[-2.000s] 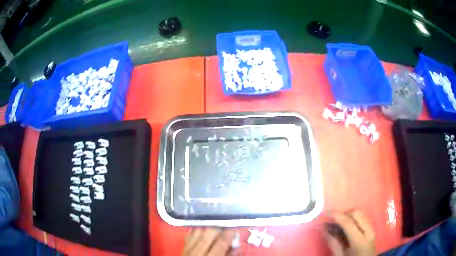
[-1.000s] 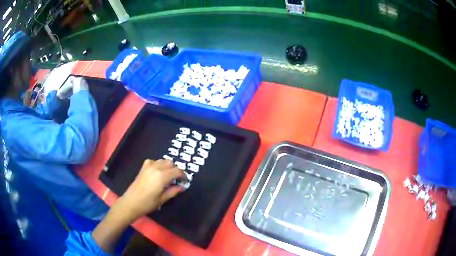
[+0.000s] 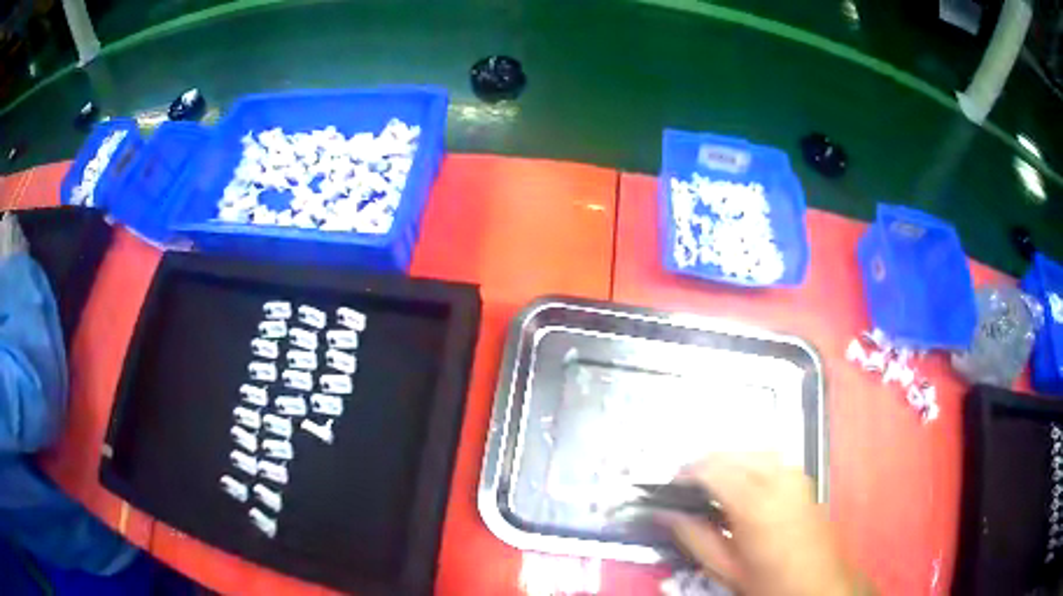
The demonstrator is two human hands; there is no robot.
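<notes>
The shiny stainless steel tray lies in front of me with small pale parts scattered inside, hard to make out in the glare. My right hand is blurred over its front right part, closed around a dark tool whose tip points left. White plastic parts lie at the tray's front edge, and some show below my hand. The left black tray holds white parts in slanting rows. My left hand is out of the picture.
Blue bins of white parts stand behind at left and centre. An empty blue bin, a clear bag and loose white parts are right. A neighbour's blue sleeve is far left; another black tray is right.
The view swung left, then back right. My left hand, over the left black tray one second ago, has left the picture. My right hand has come over the steel tray with the dark tool.
</notes>
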